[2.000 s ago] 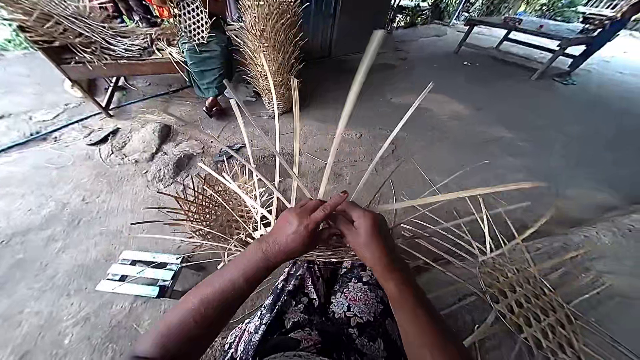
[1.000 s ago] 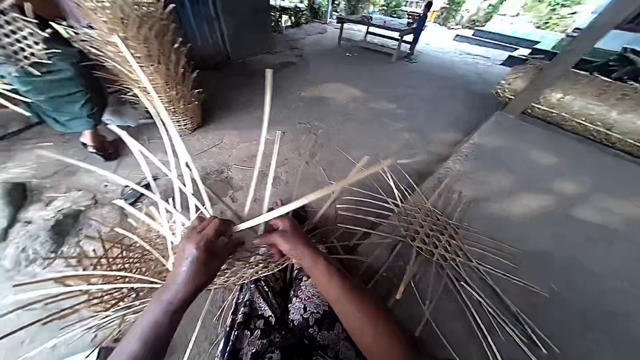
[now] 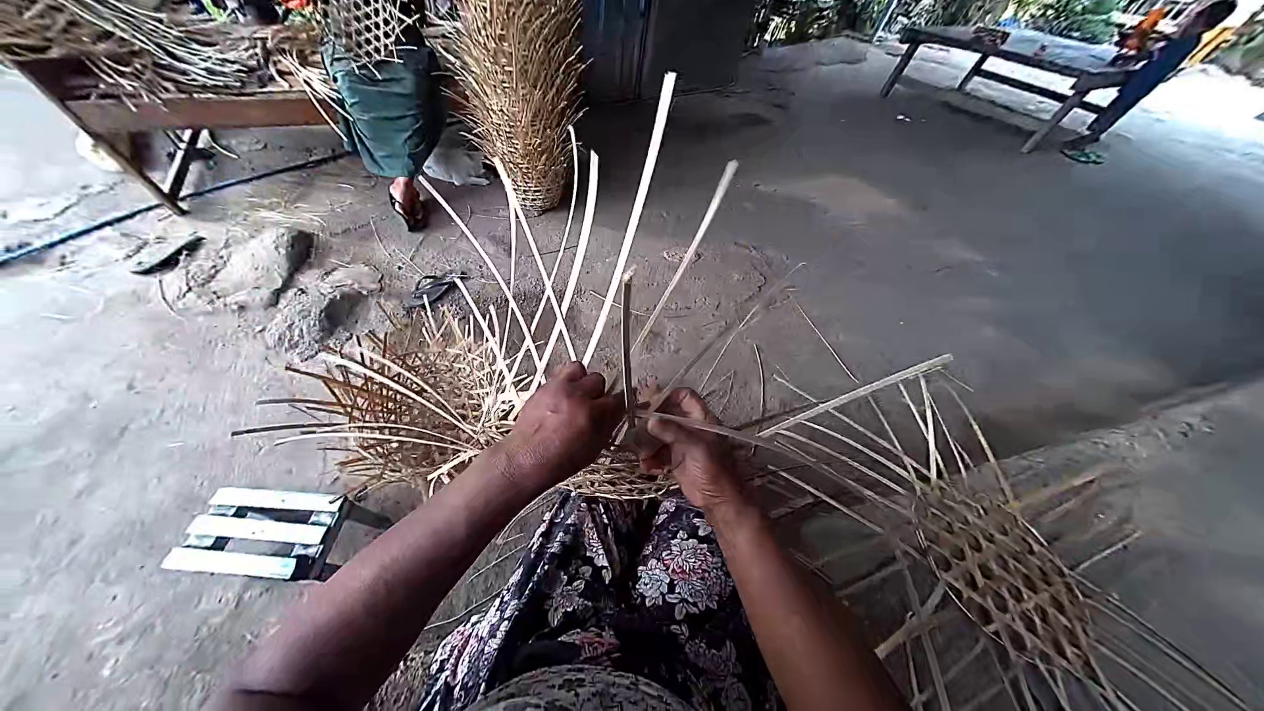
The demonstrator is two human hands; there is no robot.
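Observation:
A partly woven basket of cane or bamboo strips (image 3: 617, 478) rests at my lap, with long pale strips (image 3: 632, 217) fanning upward from it. My left hand (image 3: 573, 420) is closed on the strips at its rim. Close beside it, my right hand (image 3: 686, 444) pinches a strip between thumb and fingers; one long strip runs from there toward the right. The basket's lower part is hidden by my hands and forearms. Just left of it lies a browner woven basket (image 3: 415, 405) with strips sticking out.
A woven open-mesh panel (image 3: 1007, 573) with loose strips lies at the lower right. A small slatted stool (image 3: 252, 533) stands at the left, with rocks (image 3: 262, 267) behind it. A tall stack of baskets (image 3: 523, 99), a person's green skirt (image 3: 385, 114) and tables are farther back.
The view swung right, then back left. The broad strip that slanted up to the right across my hands one second ago is no longer in that pose. Both hands stay at the basket's rim.

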